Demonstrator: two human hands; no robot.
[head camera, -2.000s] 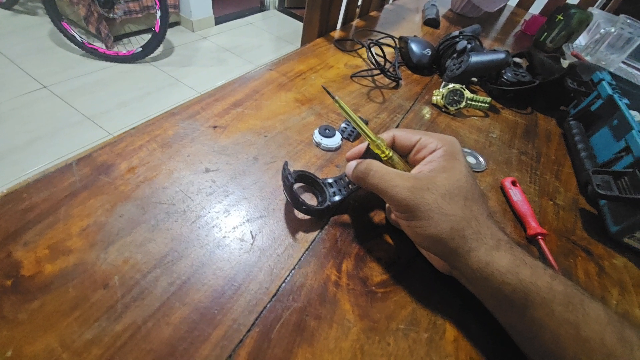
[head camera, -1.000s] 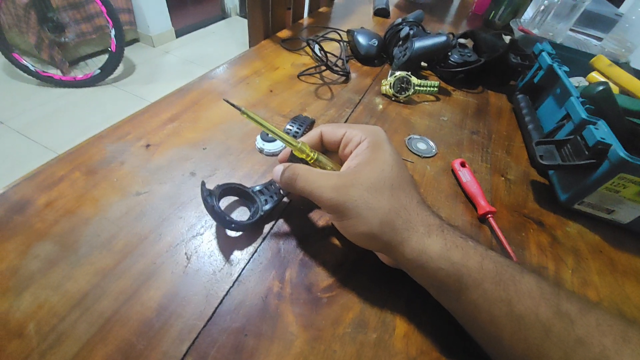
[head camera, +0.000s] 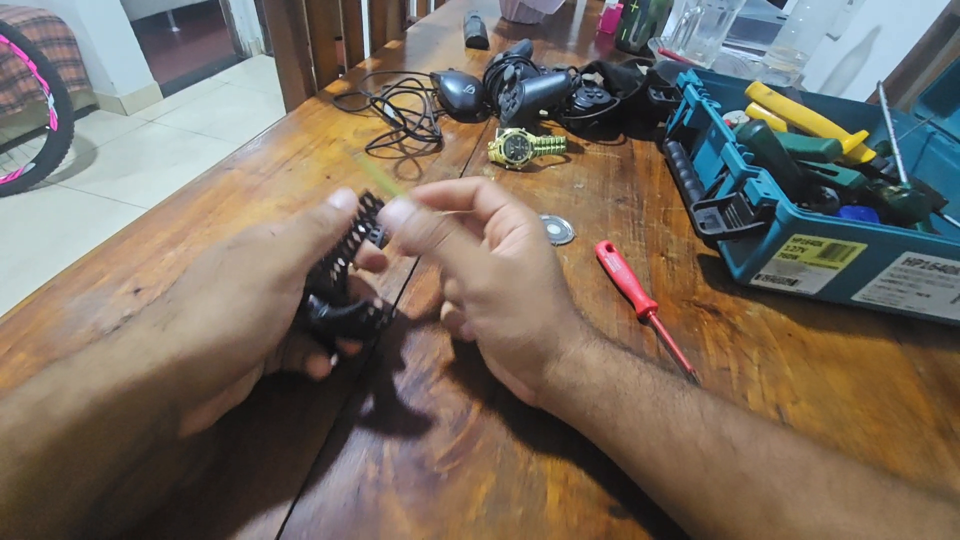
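Note:
My left hand (head camera: 247, 277) grips a black watch case with its perforated strap (head camera: 346, 251), lifted above the wooden table. Close beside it on the right, my right hand (head camera: 487, 277) pinches a screwdriver with a yellow translucent handle (head camera: 381, 176), blurred and pointing up and left. A round metal watch back (head camera: 556, 229) lies just beyond my right hand. The red screwdriver (head camera: 628, 281) rests on the table to the right. Farther back lies a gold-coloured wristwatch (head camera: 517, 148). My fingers hide part of the black case.
A teal toolbox (head camera: 795, 225) with pliers and other hand tools stands at the right. Behind the gold watch are a computer mouse (head camera: 459, 94), tangled cables and black game controllers (head camera: 534, 97). A glass mug (head camera: 701, 34) stands at the back. The table's left edge borders a tiled floor.
My left hand has come into view and taken hold of the black watch case, which lay on the table before. My right hand still holds the yellow screwdriver.

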